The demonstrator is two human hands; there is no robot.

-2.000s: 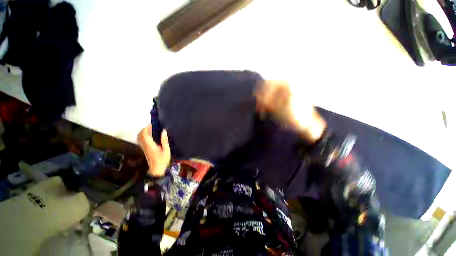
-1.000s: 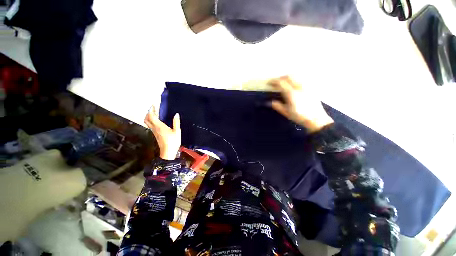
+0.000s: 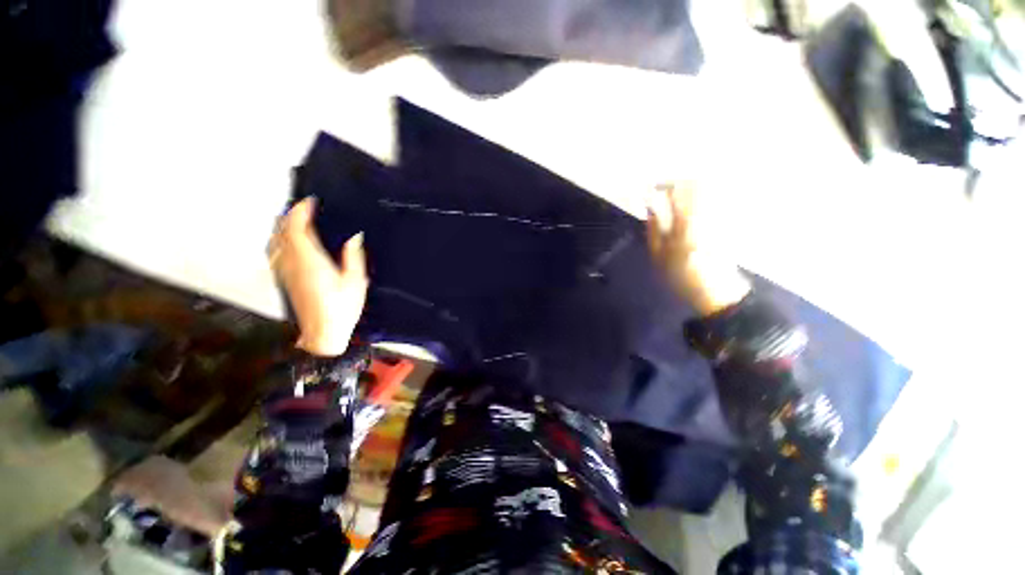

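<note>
A dark navy trouser leg panel (image 3: 506, 258) lies on the white table and hangs over its near edge, with thin white basting thread (image 3: 466, 213) on it. Its left end shows two pointed corners with a notch between them. My left hand (image 3: 320, 275) lies at the left end of the cloth, thumb apart from the fingers. My right hand (image 3: 683, 253) is at the far edge of the cloth on the right, its fingers bent at the edge. The picture is blurred; whether either hand grips the cloth is unclear.
The grey-purple press cloth (image 3: 573, 28) lies at the far side over part of a brown block (image 3: 371, 32). The steam iron (image 3: 849, 73) stands at the far right. Dark garment pieces (image 3: 45, 101) lie at the left of the white table (image 3: 202, 146).
The navy cloth's left end has spread into two corners, and more white thread shows. My left hand is farther left in the picture. The view has shifted.
</note>
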